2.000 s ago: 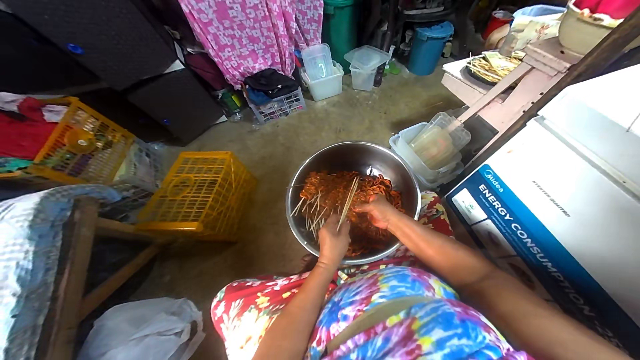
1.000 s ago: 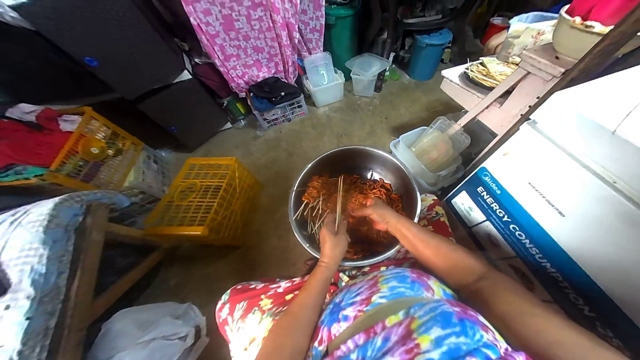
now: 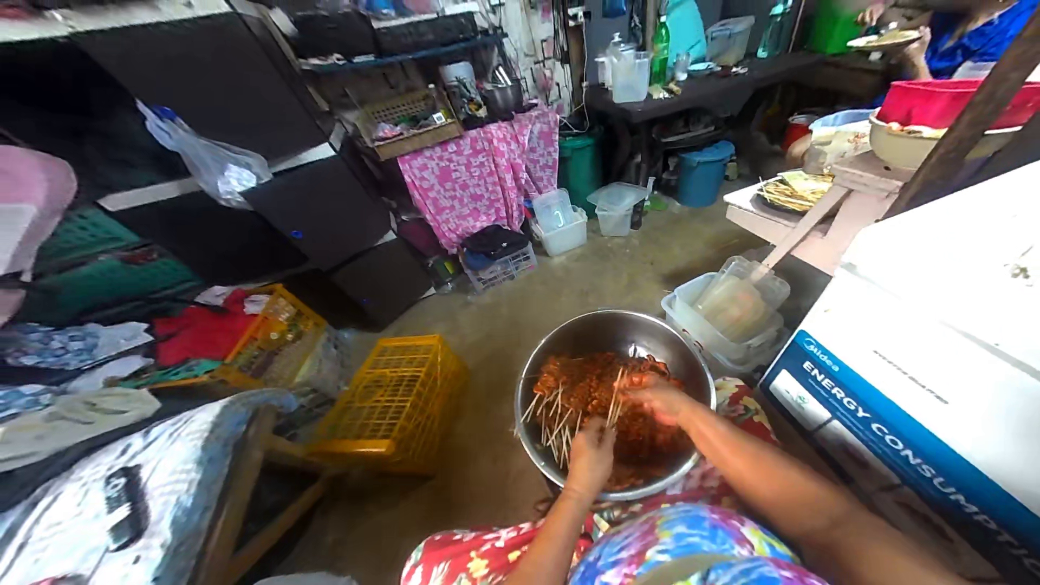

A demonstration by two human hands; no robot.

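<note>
A round stainless steel bowl (image 3: 532,443) rests at my lap, holding red-orange marinated food pieces (image 3: 581,378), some of them on thin wooden skewers (image 3: 556,431) whose bare ends point to the lower left. My left hand (image 3: 591,459) is closed on the lower ends of a few upright skewers (image 3: 615,398) over the bowl's middle. Just right of their upper part, my right hand (image 3: 658,400) has its fingers at the red food; whether it grips a piece cannot be made out. The bottom of the bowl is hidden by the food.
A yellow plastic crate (image 3: 390,398) stands left of the bowl, clear plastic tubs (image 3: 731,313) to its right. Beyond them, a plate of wooden sticks (image 3: 796,193) sits on a low bench. A large appliance carton (image 3: 902,439) is close at my right. Another person's hand (image 3: 873,12) shows at the upper right.
The view has tipped upward, showing more of the room. The upright skewers at my left hand now lean slightly right. Both hands remain over the bowl.
</note>
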